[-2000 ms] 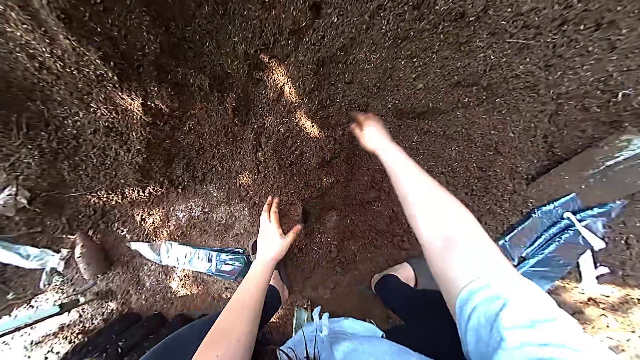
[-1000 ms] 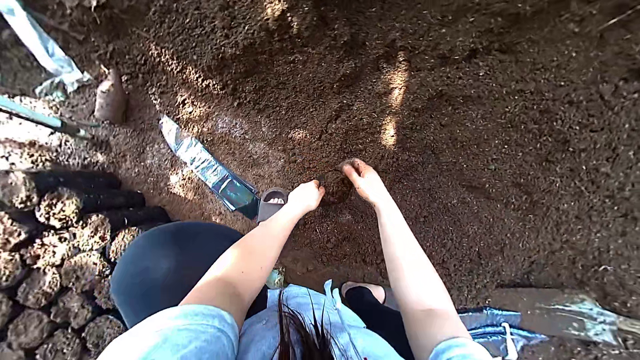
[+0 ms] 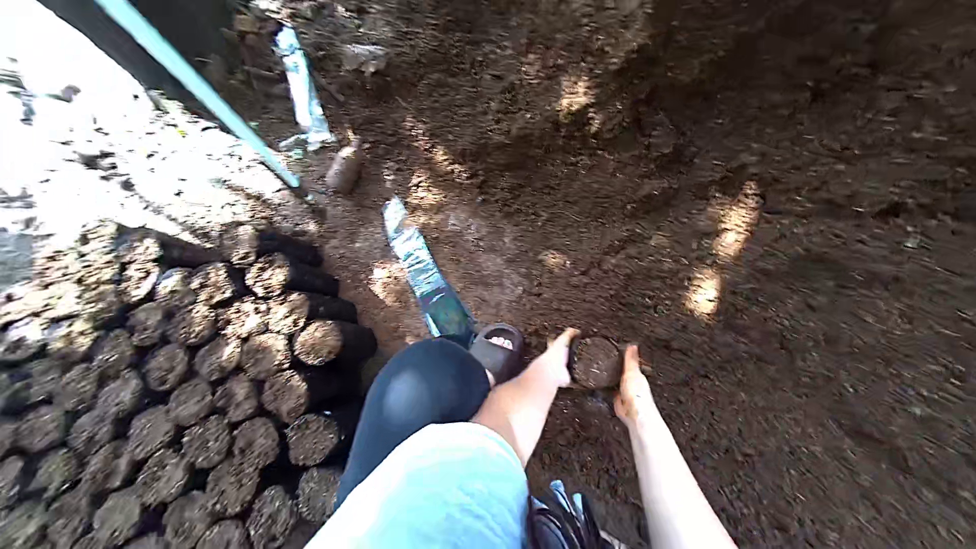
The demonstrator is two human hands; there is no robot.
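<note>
Between my two hands stands a round black bag filled with soil, its open top facing up. My left hand presses on its left side, and my right hand on its right side. The fingers' far ends are partly hidden by the bag. Brown loose soil lies around and beyond it. At the left, many similar soil-filled black bags are packed together, their soil tops showing.
A strip of shiny plastic bags lies beside my sandaled foot. Farther off are a brown bottle-like object, another plastic strip and a slanting pale blue pole. A soil mound rises at the top right.
My hands were apart over the soil, then came close together; now they flank a filled bag. The view has swung left, showing more of the packed bags.
</note>
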